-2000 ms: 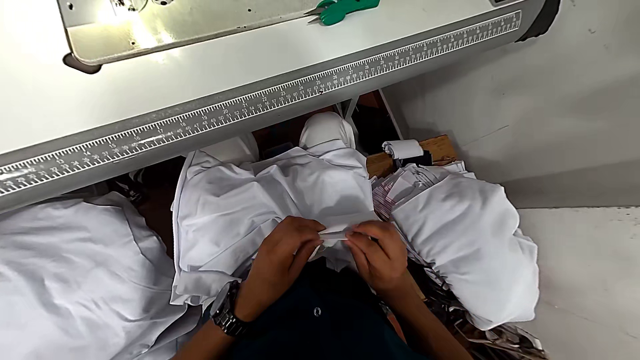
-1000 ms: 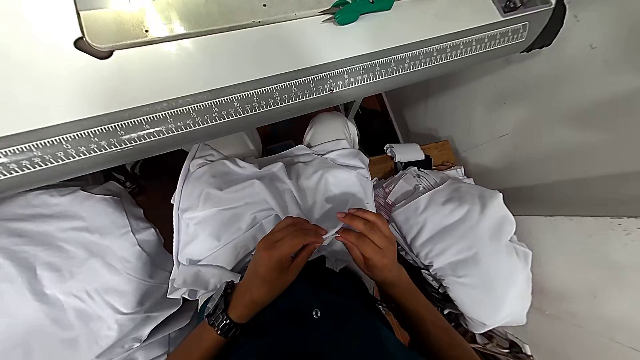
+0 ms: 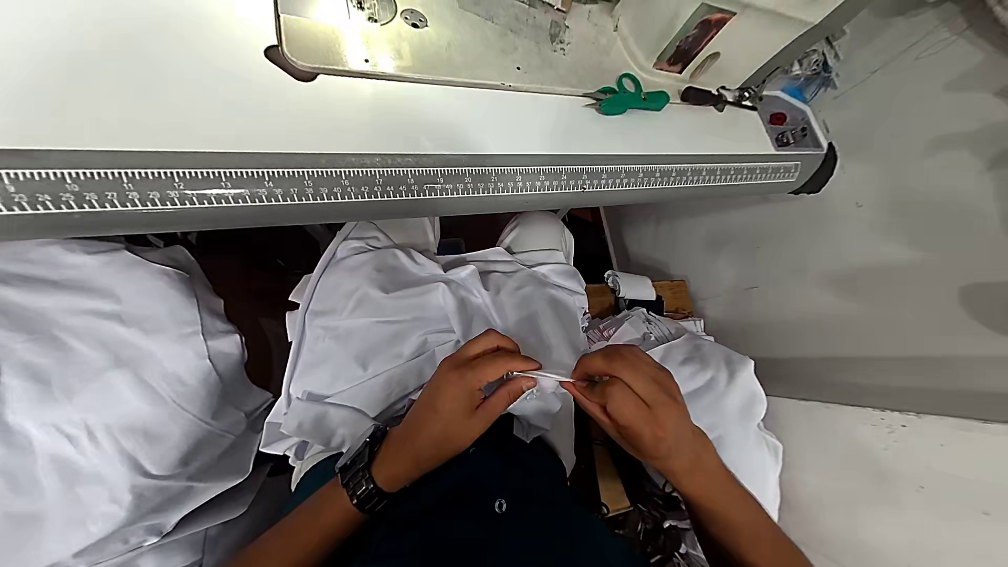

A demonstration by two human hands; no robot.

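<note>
Between my two hands a narrow folded edge of white fabric (image 3: 545, 376) is stretched, pinched at each end. My left hand (image 3: 465, 398), with a dark metal watch (image 3: 362, 476) on its wrist, grips the left end between thumb and fingers. The right end is pinched by my right hand (image 3: 634, 402). Beneath and beyond them, white cloth (image 3: 425, 307) lies draped over my lap in loose folds. Whether the held strip is joined to that cloth, I cannot tell.
A sewing machine bed (image 3: 472, 47) is set in the white table (image 3: 157, 87), whose front edge bears a ruler strip (image 3: 394, 185). Green thread snips (image 3: 634, 98) lie beside the bed. White fabric piles lie left (image 3: 110, 378) and right (image 3: 724, 394); a grey wall (image 3: 866, 260) stands at the right.
Both hands still pinch white fabric; its folded edge is now held taut and nearly level between them, with the fingers a little farther apart than one second ago. The view has turned toward the right.
</note>
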